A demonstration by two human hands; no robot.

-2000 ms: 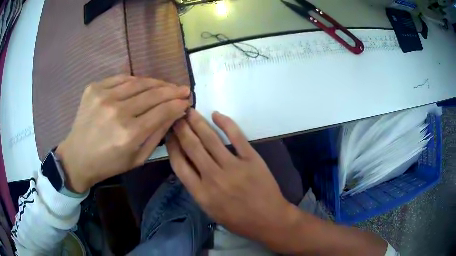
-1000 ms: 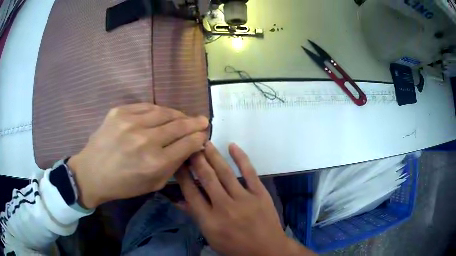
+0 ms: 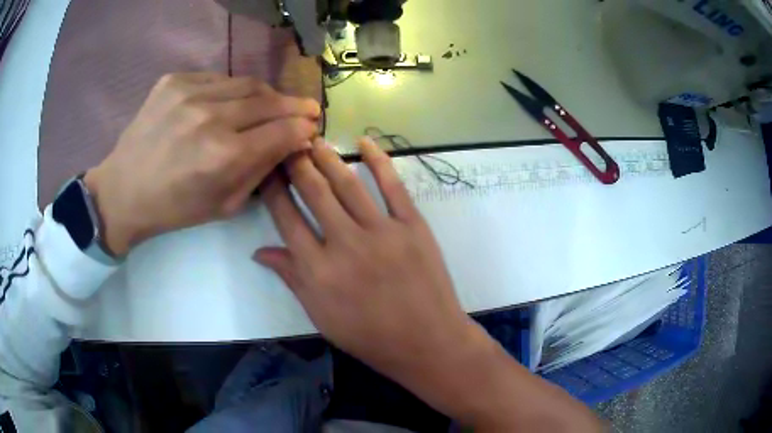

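Note:
The pinkish-brown striped panel lies at the left on the white table, its upper right part under the sewing machine's presser foot area. A dark edge strip runs along its right side. My left hand lies on the panel and pinches its right edge near the lower corner. My right hand is beside it, its fingertips touching the same edge and corner, with the index finger lifted apart. The needle point is hidden by the machine parts.
Red-handled thread snips lie open on the machine bed, crossing onto the ruler strip. A loose dark thread tail lies right of my fingers. A black tag-like piece is at the right. A blue basket with white sheets stands below the table edge.
The panel and both hands have moved up toward the machine, with more white table showing below them. The black strap on the panel has gone out of sight. My hands keep pinching the right edge.

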